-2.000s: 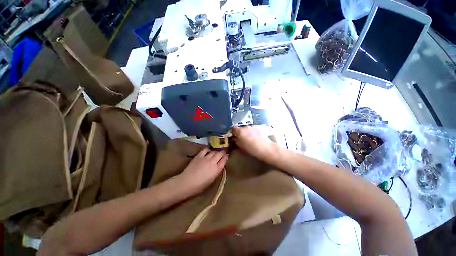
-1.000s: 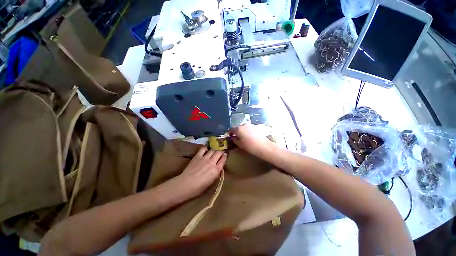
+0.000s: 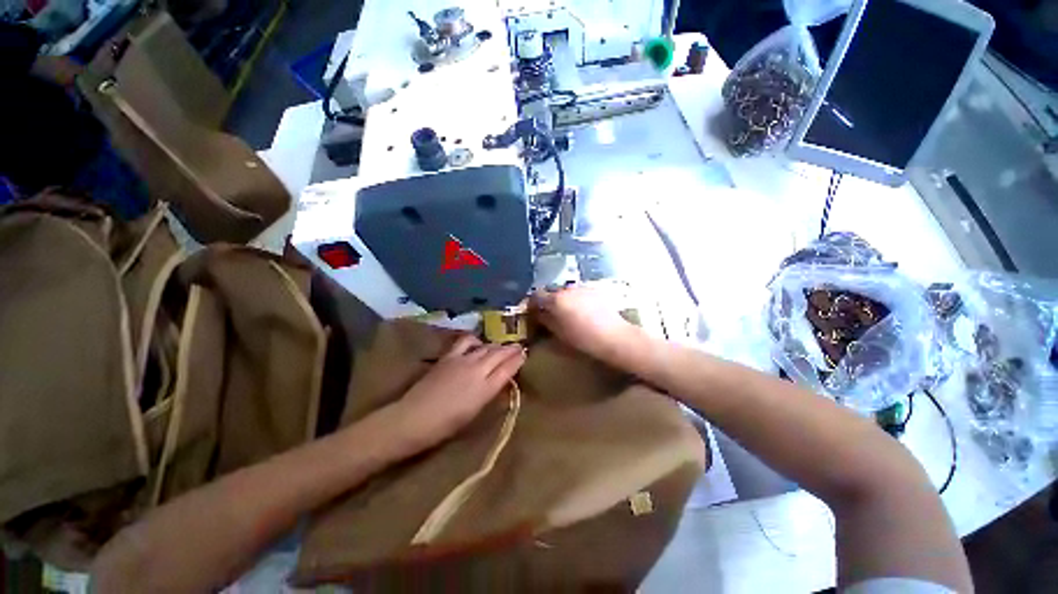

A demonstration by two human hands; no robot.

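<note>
A brown bag body [image 3: 557,453] with a pale binding strip [image 3: 473,482] lies over the front of the table, its upper edge under the sewing machine head [image 3: 447,244]. A yellow clamp [image 3: 504,326] sits just below the head. My left hand [image 3: 464,377] lies on the cloth just left of and below the clamp, fingers pressing the cloth. My right hand [image 3: 577,325] is at the clamp's right side, its fingertips pinched together close to the cloth edge; what they hold is too small and hidden to tell.
Brown bags are piled at left [image 3: 64,348], with another behind [image 3: 191,163]. An open plastic bag of dark bronze hardware [image 3: 847,325] lies at right, with a greyer one [image 3: 998,389] beside it. A tied bag [image 3: 766,104] stands near the control screen [image 3: 896,87]. A black cable curves at the right.
The view has shifted slightly, moving the machine head a little left and up in the picture. My hands stay in nearly the same places by the clamp.
</note>
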